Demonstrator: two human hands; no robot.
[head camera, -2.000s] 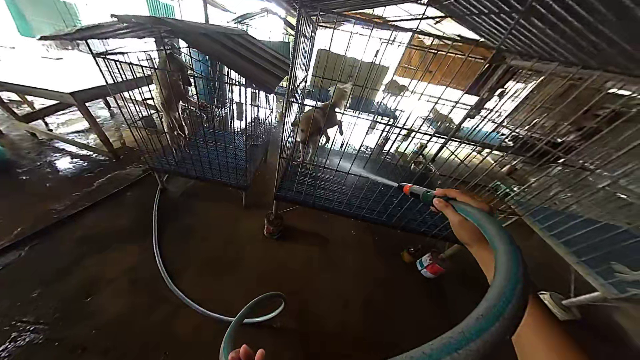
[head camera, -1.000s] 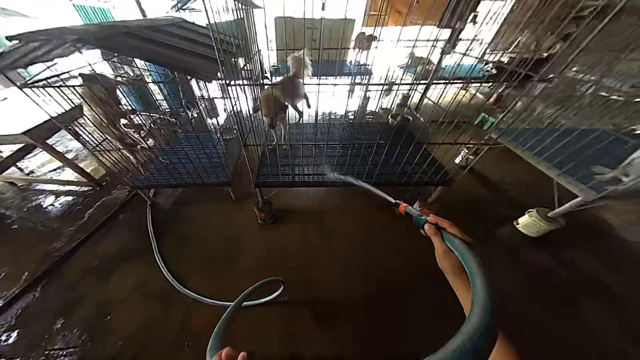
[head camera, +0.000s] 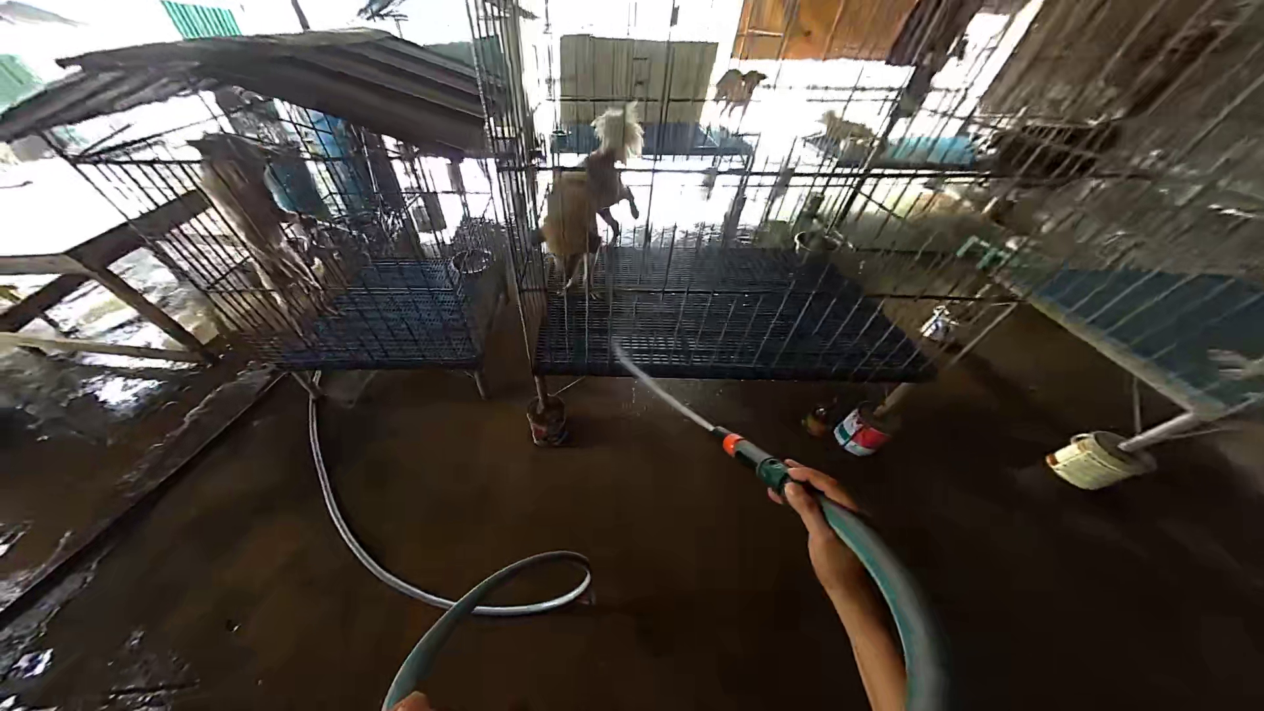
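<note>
My right hand (head camera: 815, 504) is closed around a green garden hose just behind its spray nozzle (head camera: 755, 459), which has an orange tip. A jet of water (head camera: 662, 392) leaves the nozzle and meets the front of a black slatted cage floor (head camera: 731, 316). Inside that wire cage a light brown dog (head camera: 578, 217) with a pale bushy tail stands at the left. At the bottom edge only a bit of my left hand (head camera: 413, 702) shows, against the lower end of the looping hose (head camera: 444, 632); most of that hand is out of frame.
A second wire cage (head camera: 375, 316) at left, under a corrugated roof (head camera: 296, 79), holds an upright dog (head camera: 247, 202). The cage legs stand in cans (head camera: 546, 422), one of them red and white (head camera: 859, 432). A pale bucket (head camera: 1096, 461) and a blue platform (head camera: 1155, 316) are at right. The dark floor is wet.
The water jet has moved from inside the middle cage to its front floor edge. The dog there now faces away from the earlier pose, tail up. The view has shifted right.
</note>
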